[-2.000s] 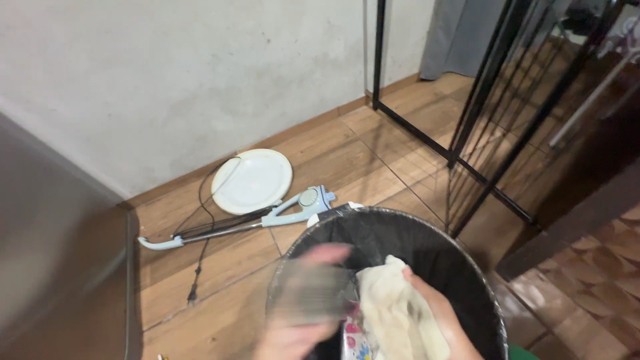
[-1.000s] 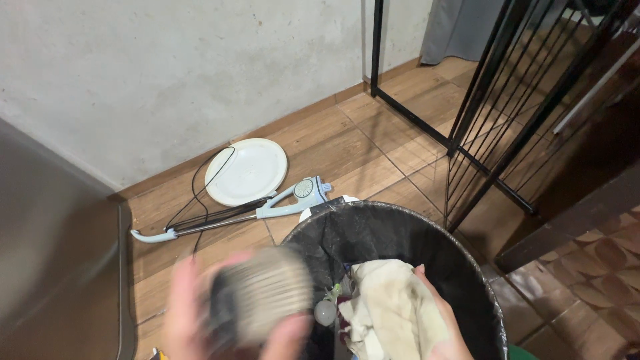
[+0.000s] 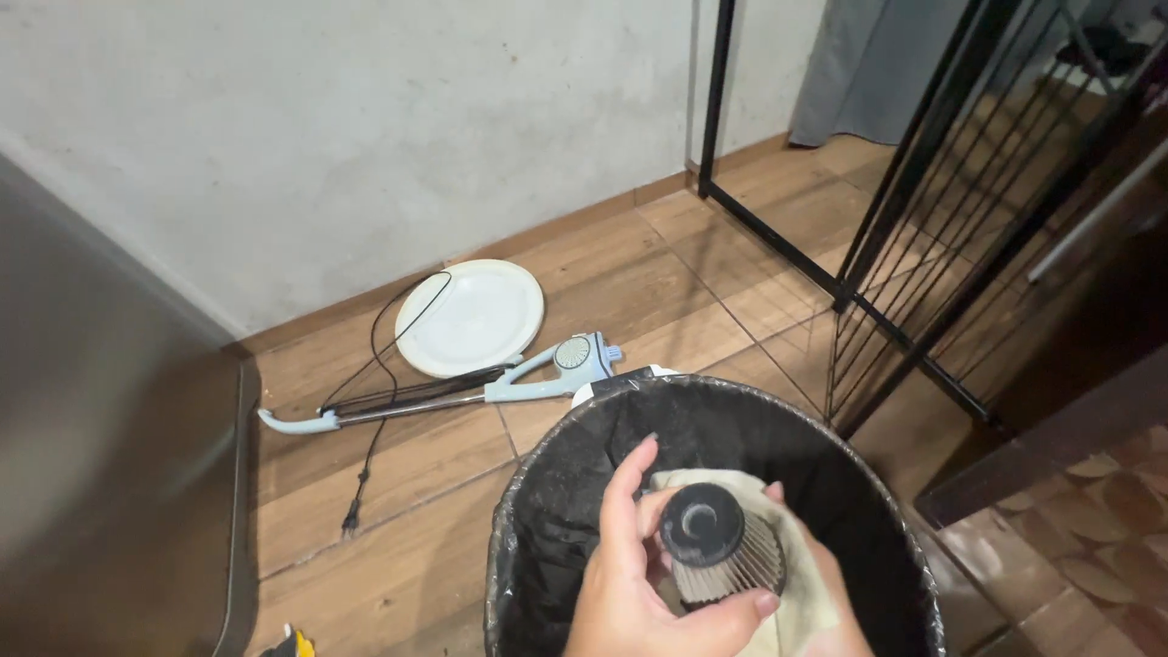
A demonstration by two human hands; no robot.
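A pleated vacuum-cleaner filter (image 3: 725, 543) with a black end cap is in my left hand (image 3: 639, 566), thumb on its lower side and fingers around its left. Just behind and to the right of it, my right hand (image 3: 826, 584) holds a cream cloth (image 3: 794, 630), which touches or nearly touches the filter. Both hands are over a round bin (image 3: 538, 566) lined with a black plastic bag. The hands and cloth hide much of the inside of the bin.
On the wood-look tile floor lie a light-blue and metal vacuum handle (image 3: 547, 374) with its black cord (image 3: 365, 470) and a white round lid or tray (image 3: 474, 315). A black metal gate (image 3: 849, 301) stands right; a metallic appliance (image 3: 119, 438) stands left.
The filter in my left hand has moved right, from the left side of the bin to the cloth in my right hand. Its black cap now faces upward toward the view.
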